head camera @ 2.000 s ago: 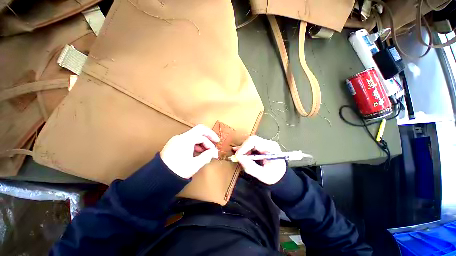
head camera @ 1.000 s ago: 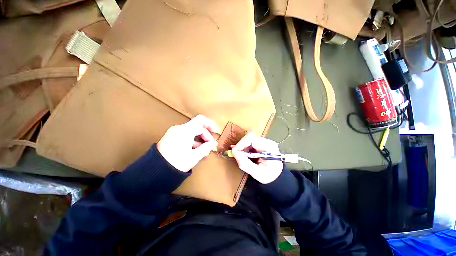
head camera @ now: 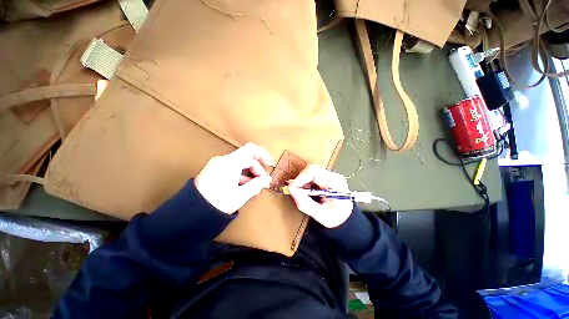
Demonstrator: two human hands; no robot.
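Observation:
A tan bag body (head camera: 206, 87) lies across the table and my lap. A reddish-brown leather patch (head camera: 289, 167) sits near its lower right edge. My right hand (head camera: 324, 196) holds a slim white pen-shaped tool (head camera: 359, 196) like a pen, its tip at the patch's lower left corner. My left hand (head camera: 234, 179) rests on the bag left of the patch, thumb and forefinger pinched close to the tool tip. Whether it pinches a thread is too small to tell. Loose thread ends (head camera: 249, 19) lie on the bag.
A red can (head camera: 469, 126) stands at right by a white power strip (head camera: 465, 71), a black adapter (head camera: 495, 89) and a black cord with a yellow piece (head camera: 479, 171). Other tan bags (head camera: 399, 15) lie behind and left on the green table (head camera: 430, 93). A blue bin (head camera: 530, 305) is at lower right.
Since the oldest frame the whole view has shifted, and the tool tip sits slightly nearer the patch's lower left corner. In the last second the hands have hardly moved.

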